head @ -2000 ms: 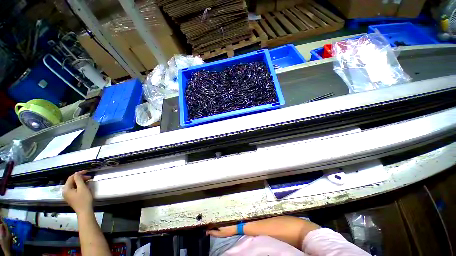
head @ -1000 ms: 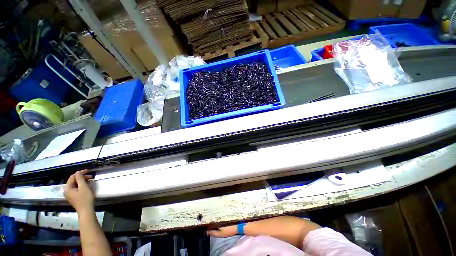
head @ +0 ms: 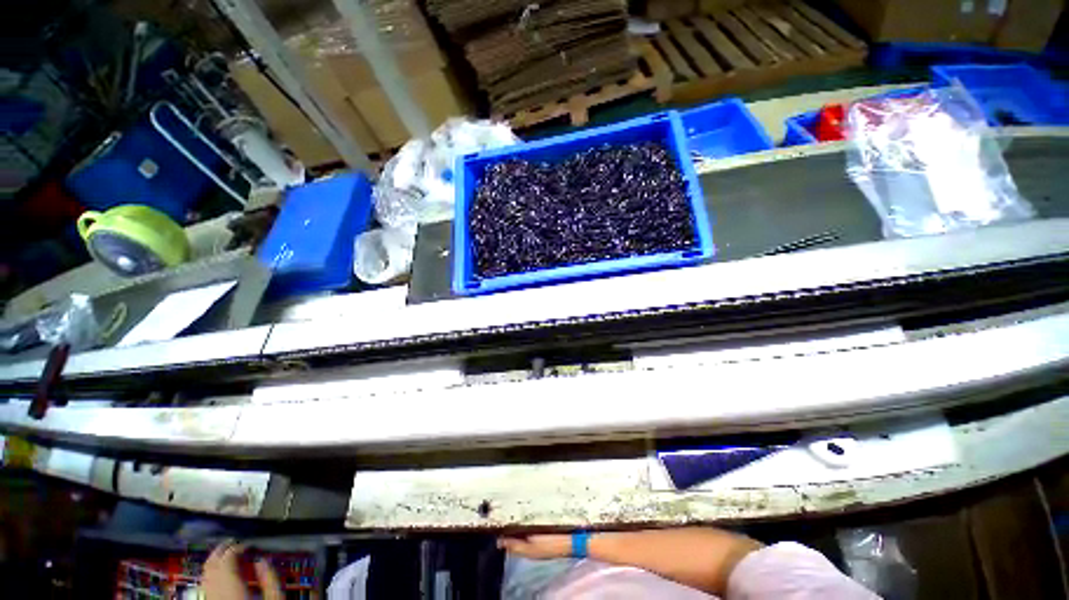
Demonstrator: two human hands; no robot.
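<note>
My left hand (head: 240, 577) is at the bottom edge, cut off and blurred, over a dark tote (head: 317, 546) with rows of red, blue and white parts. Whether its fingers touch or hold anything cannot be told. My right hand (head: 533, 546) lies low at the centre, against grey cloth at my lap, below the worn white ledge (head: 563, 492). A blue strap is on its wrist. Its fingers are partly hidden, so its grip cannot be told. A blue bin (head: 586, 272) full of small dark components (head: 580, 211) stands beyond the rails.
Long pale rails (head: 528, 404) cross the view. A closed blue box (head: 311, 234) and crumpled clear plastic (head: 440, 164) are left of the bin. Clear bags (head: 938, 176) lie at right. A white sheet with a dark wedge shape (head: 727, 459) is by the ledge. A green-yellow fan (head: 135, 240) is far left.
My left hand has left the near rail and moved down to the tote. My right hand has stayed at my lap. The camera view has shifted, with the scene moving right.
</note>
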